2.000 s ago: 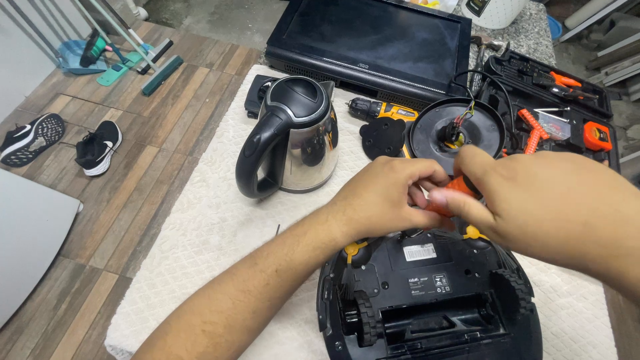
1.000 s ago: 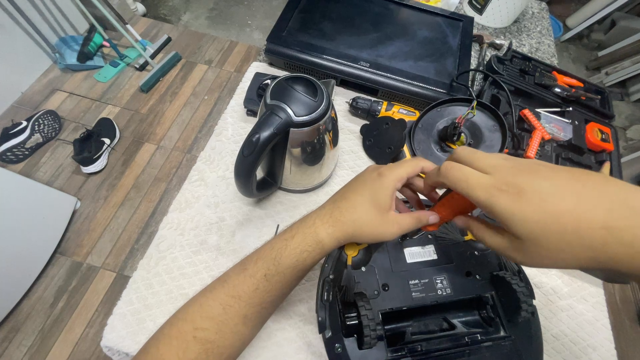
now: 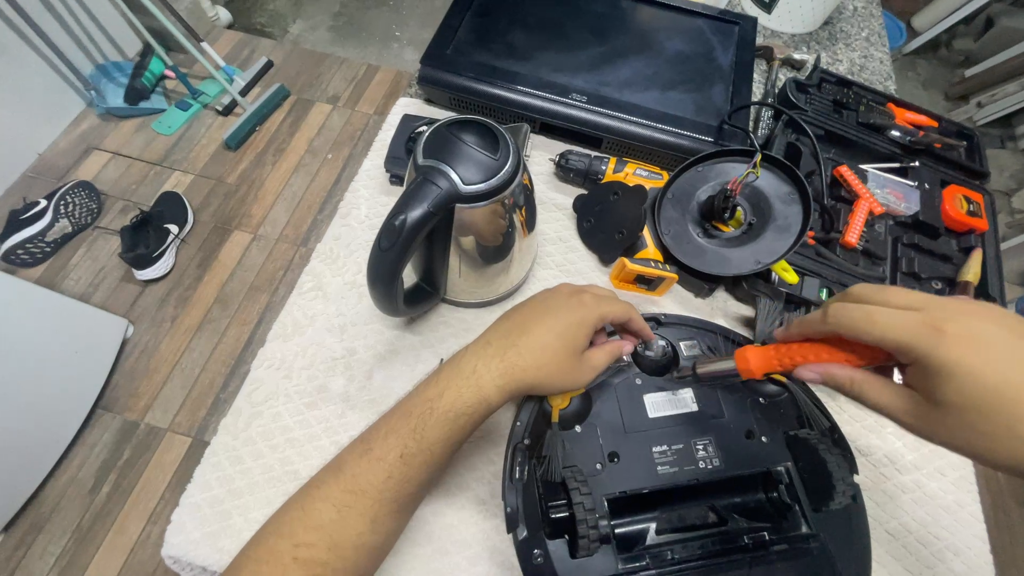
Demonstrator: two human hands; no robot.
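An upturned black robot vacuum cleaner (image 3: 680,448) lies on a white quilted cloth, its underside with wheels and yellow-hubbed side brushes facing up. The fingertips of my left hand (image 3: 572,340) rest at the round front caster socket (image 3: 654,352); whether they pinch a small part cannot be told. My right hand (image 3: 920,360) grips an orange-handled screwdriver (image 3: 816,357), its metal shaft lying low over the vacuum, with the tip close to the socket's right side. Behind the hands are a steel and black electric kettle (image 3: 488,232) and a round black base (image 3: 732,212) with exposed wires.
A black monitor (image 3: 592,64) lies behind a yellow cordless drill (image 3: 640,172). At the right sits an open tool case (image 3: 912,248) with an orange tape measure (image 3: 964,210). A hammer (image 3: 772,80) is beside the monitor. Shoes (image 3: 156,232) and brooms are on the floor.
My hands, together over the vacuum's front edge before, are now apart. The right hand has moved right with the screwdriver, and the caster socket shows.
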